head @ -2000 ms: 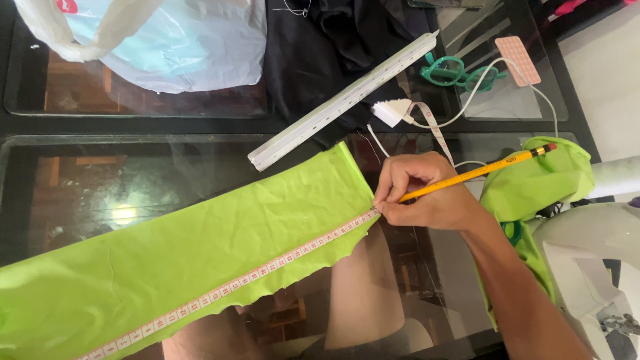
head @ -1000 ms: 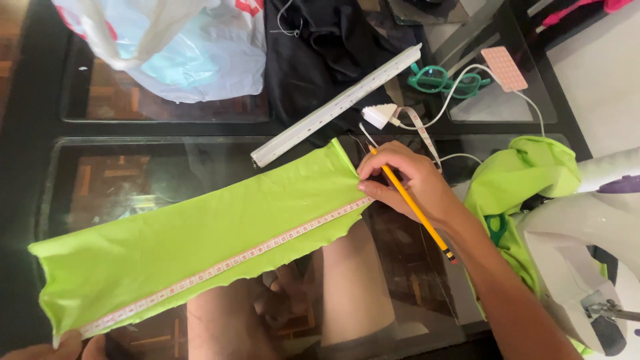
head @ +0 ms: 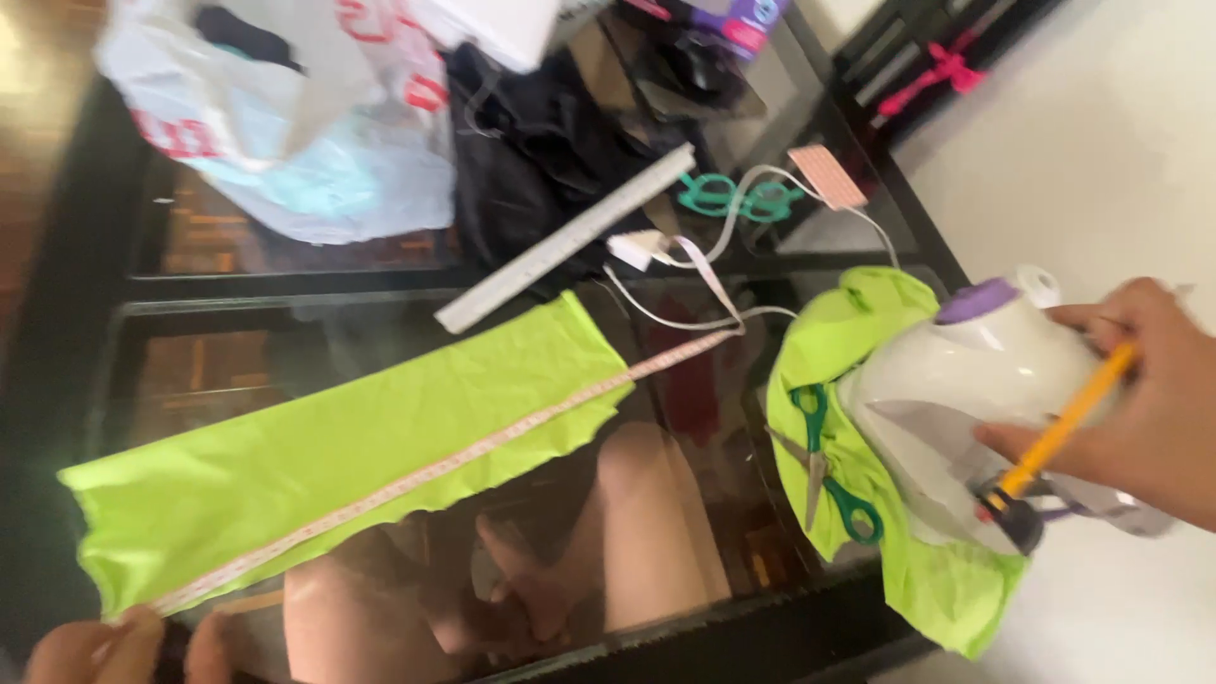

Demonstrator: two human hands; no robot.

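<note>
A strip of lime-green fabric (head: 351,427) lies on the glass tabletop, and a tape measure (head: 456,458) runs along its lower side and past its right end. My left hand (head: 123,651), partly cut off by the frame, pinches the fabric and tape at the lower left corner. At the right, my right hand (head: 1130,408) has a yellow pencil (head: 1069,418) between its fingers, over the white sewing machine (head: 969,380); whether it touches the machine is hard to tell. More green fabric (head: 855,313) lies beside and under the machine, with green-handled scissors (head: 817,465) on it.
A white scale ruler (head: 570,237) lies diagonally behind the strip, partly on black cloth (head: 541,152). Green glasses (head: 741,198), a white cable (head: 655,318) and a pink card-like piece (head: 828,177) lie near it. A plastic bag (head: 313,199) stands at the back left.
My right hand has left the fabric's right end and moved right to the sewing machine, still with the pencil. The view has shifted right. My left hand stays at the strip's left corner.
</note>
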